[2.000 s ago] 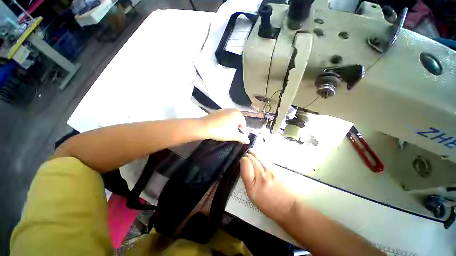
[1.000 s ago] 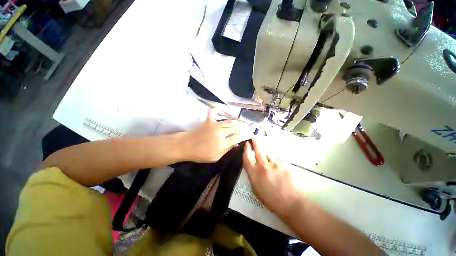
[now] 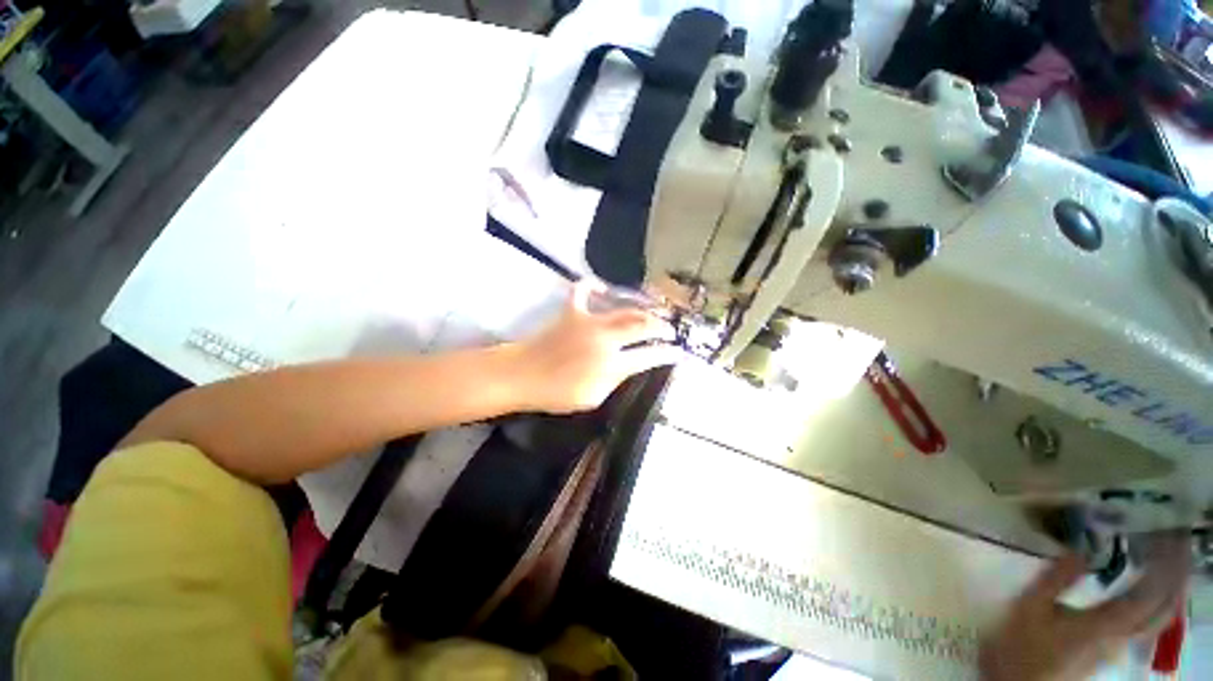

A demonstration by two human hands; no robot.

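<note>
The black bag panel [image 3: 492, 519] hangs over the table's front edge towards my lap, with a pink-brown fold [image 3: 559, 526] between its dark layers. Its upper end lies at the presser foot [image 3: 692, 333] of the cream sewing machine [image 3: 931, 226]. My left hand [image 3: 592, 353] holds the black fabric down close to the foot, its fingertips beside the needle area. My right hand [image 3: 1084, 619] is off the fabric, blurred, at the table's right end by a dark metal part [image 3: 1097, 532]. Its grip cannot be made out.
Red-handled thread snips [image 3: 907, 406] lie on the machine bed. A black webbing handle [image 3: 565, 120] stands out behind the machine head, over pale backing. A red object [image 3: 1168, 645] shows beside my right hand. A printed ruler [image 3: 798, 599] runs along the table's front edge.
My right hand has left the fabric by the needle and moved far right. My left hand stays on the fabric near the foot. The camera view has shifted.
</note>
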